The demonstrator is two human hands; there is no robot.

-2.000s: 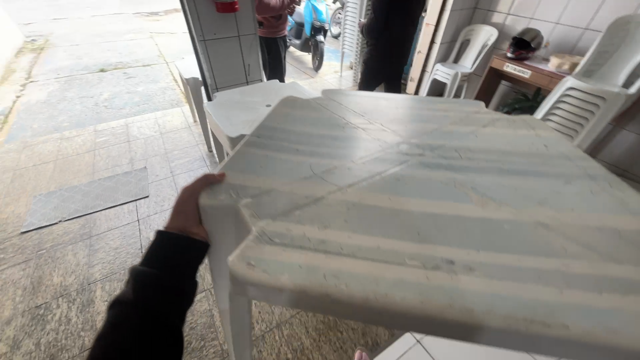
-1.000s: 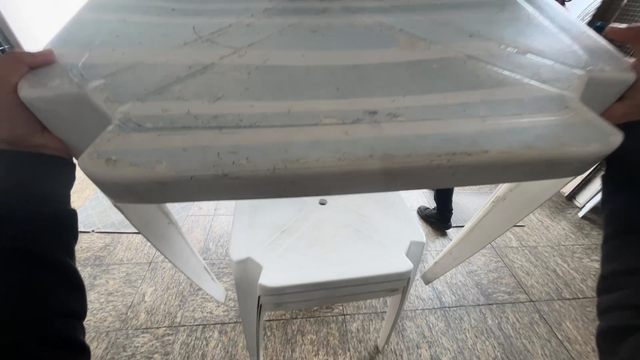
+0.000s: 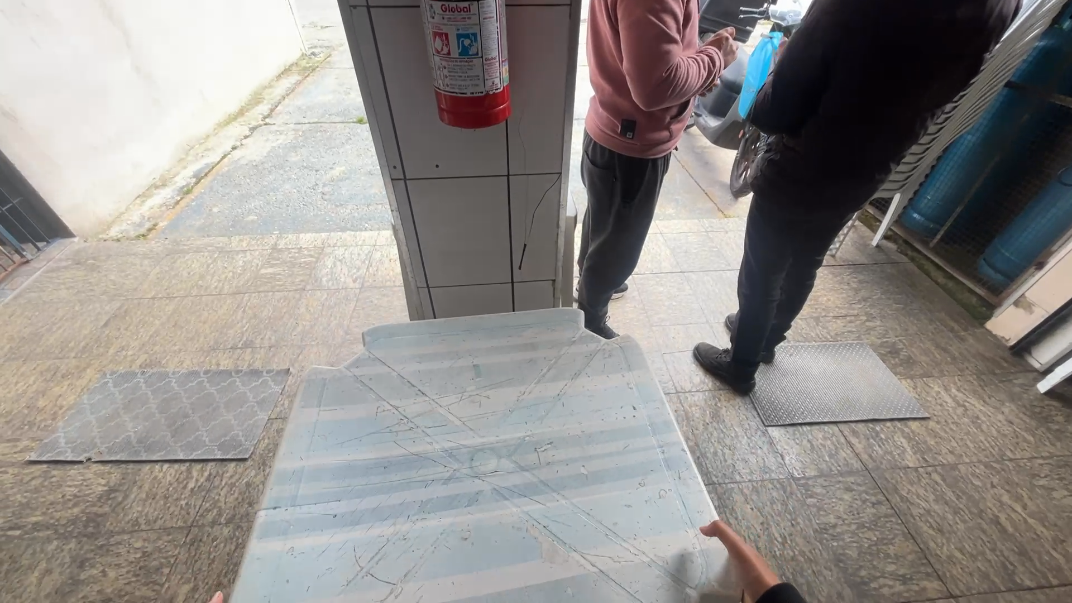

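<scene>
A scratched white plastic table (image 3: 494, 452) fills the lower middle of the head view, its far edge close to a tiled pillar. My right hand (image 3: 739, 557) grips the table's right edge near the bottom of the view, thumb on the rim. Of my left hand (image 3: 217, 597) only a fingertip shows, at the table's lower left edge; the rest is out of view. The stacked white tables below are hidden from sight.
A fire extinguisher (image 3: 471, 63) hangs on the tiled pillar (image 3: 459, 226). Two people stand beyond the table, one in a pink sweatshirt (image 3: 641, 75), one in dark clothes (image 3: 837, 117). A patterned mat (image 3: 167, 414) lies left, a grey mat (image 3: 842, 383) right. Blue gas cylinders (image 3: 971, 159) stand far right.
The gripped table, earlier held above a smaller stack of white tables, now sits lower in view and covers that stack. The view has swung towards the pillar and the two people.
</scene>
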